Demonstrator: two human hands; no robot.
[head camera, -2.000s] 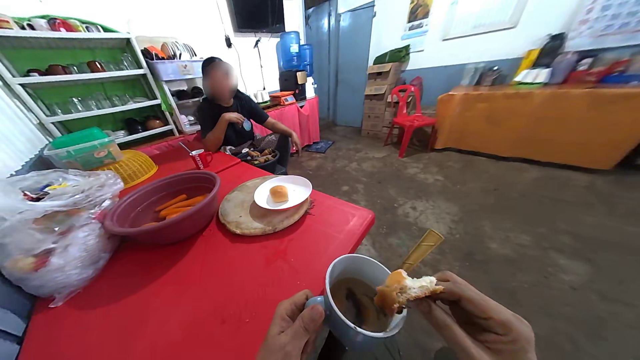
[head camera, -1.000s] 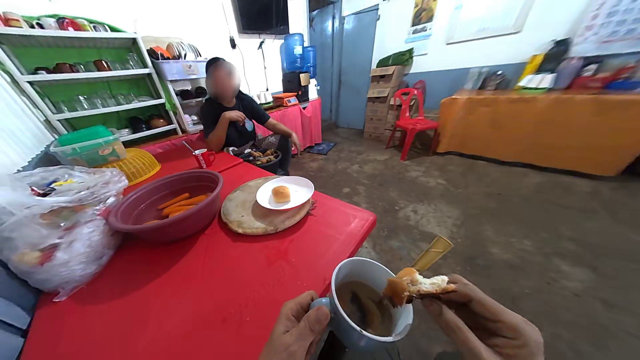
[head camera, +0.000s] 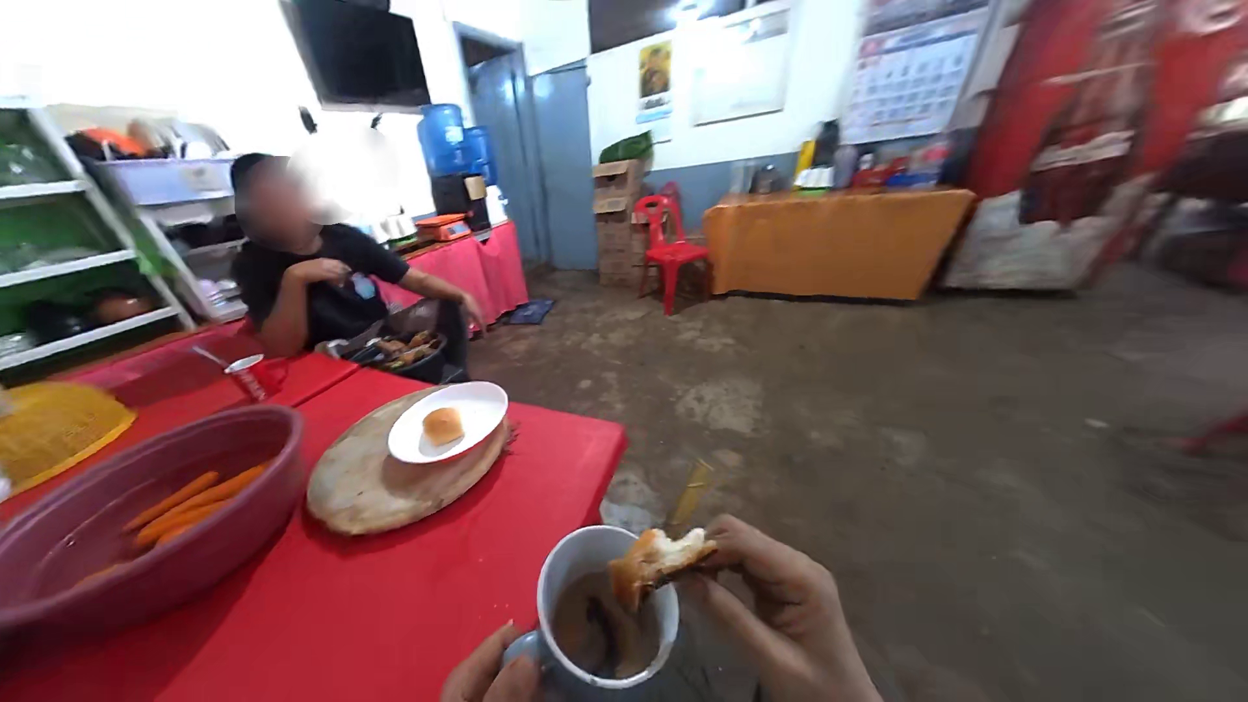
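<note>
My left hand (head camera: 495, 671) holds a light blue mug (head camera: 554, 643) by its handle, past the near edge of the red table. Brown liquid fills part of the mug. Between the thumb and fingers of my right hand (head camera: 770, 614) is a bitten piece of bread (head camera: 658, 564), browned outside and white inside, held over the mug's rim. A gold-coloured utensil handle (head camera: 690, 495) rises behind the mug. On the table, a round wooden board (head camera: 361, 487) bears a white plate (head camera: 481, 402) with a bread roll (head camera: 443, 425) on it.
A purple basin (head camera: 244, 526) with carrots (head camera: 195, 502) stands at the left of the red table (head camera: 429, 595), near a yellow basket (head camera: 58, 429) and a red mug (head camera: 255, 375). A person (head camera: 331, 273) sits beyond the table. Farther back are a red chair (head camera: 673, 253) and an orange-covered table (head camera: 829, 244).
The view has swung to the right. My hands still hold the mug and the bread, with the bread tilted lower over the mug than before.
</note>
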